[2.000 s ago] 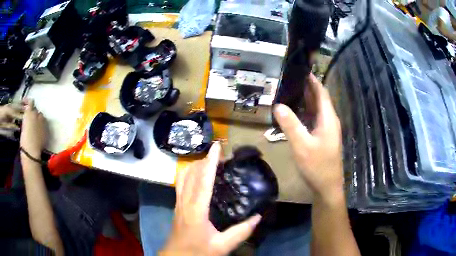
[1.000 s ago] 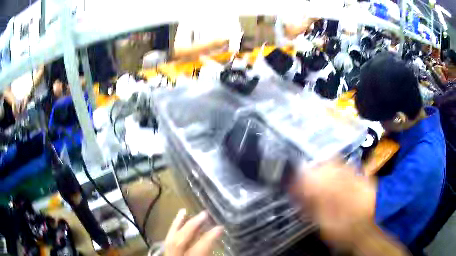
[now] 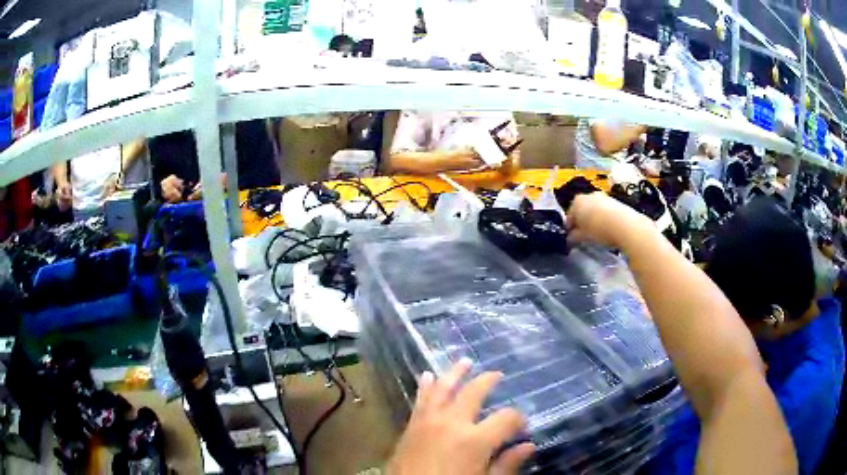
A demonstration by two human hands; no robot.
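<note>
Black housings (image 3: 506, 229) lie side by side at the far edge of a stack of clear plastic trays (image 3: 506, 348). My right hand (image 3: 599, 221) reaches over the stack, its fingers curled against the right-hand housing (image 3: 546, 232); whether they grip it is hidden. Another dark part (image 3: 576, 189) shows just above that hand. My left hand (image 3: 457, 429) is empty, fingers spread, over or against the near left side of the stack.
The black electric screwdriver (image 3: 190, 366) stands by the screw feeder (image 3: 251, 431) at lower left. More housings (image 3: 97, 417) lie left of it. A shelf (image 3: 464, 91) crosses above. A person in blue (image 3: 808, 371) is close at right. Blue bins (image 3: 84, 278) are behind.
The view has swung from the bench to the tray stack. The housing seen blurred in my right hand is no longer over the tray's middle; that hand has moved to the far edge.
</note>
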